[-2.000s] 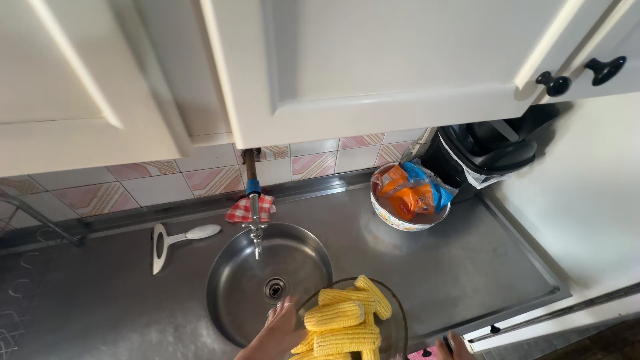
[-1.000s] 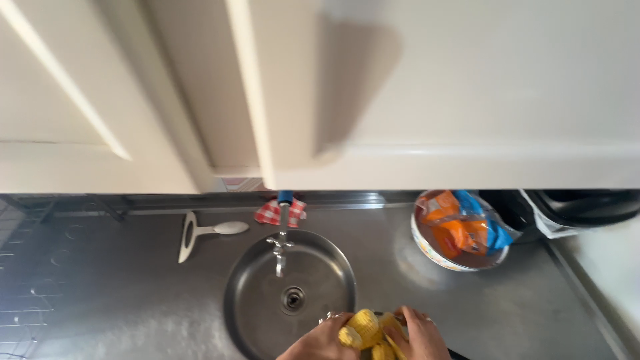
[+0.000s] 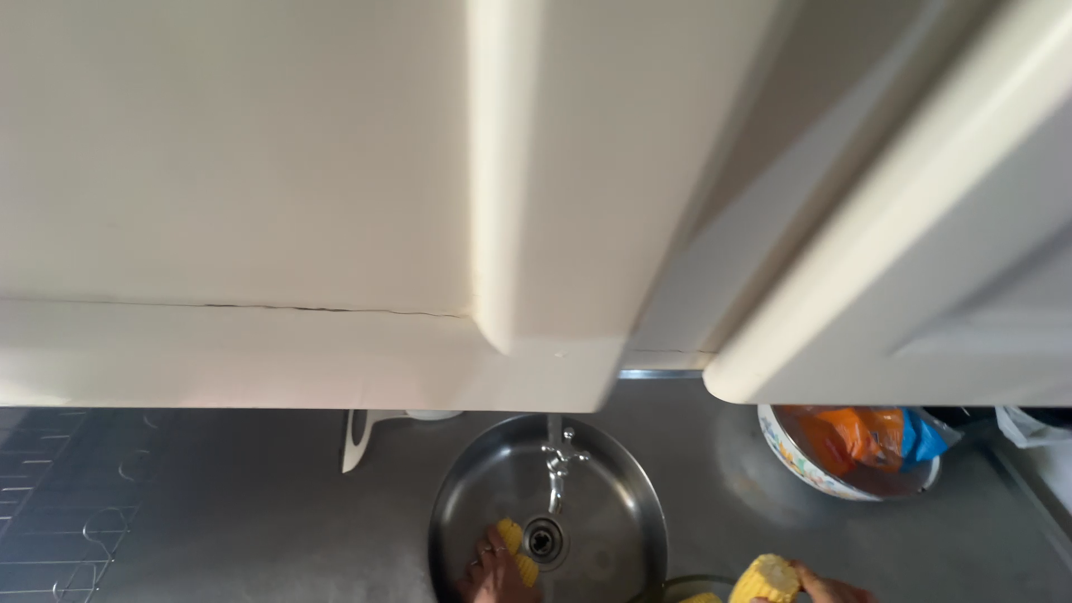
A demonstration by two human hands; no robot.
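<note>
My left hand (image 3: 496,571) is down in the round steel sink (image 3: 615,578), its fingers over yellow corn cobs (image 3: 526,569) left of the drain. My right hand (image 3: 821,586), at the bottom edge of the view, grips a corn cob (image 3: 764,579) whose cut or broken end faces up. It is beside the rim of a glass bowl (image 3: 662,586), where another cob shows in part. Above the drain, the metal tap (image 3: 556,469) points down; no water is seen running from it.
Cream cabinet doors (image 3: 293,167) hang over the counter. A patterned enamel bowl (image 3: 804,469) holds orange and blue plastic packaging (image 3: 871,435) on the right, near a black bin with a white liner (image 3: 1030,425). A white-handled squeegee (image 3: 360,444) and a wire rack (image 3: 84,519) are on the left.
My left hand has moved left into the sink with corn. Both hands were together over the cobs a second ago; now they are apart. The view has shifted, with cabinets covering more of it.
</note>
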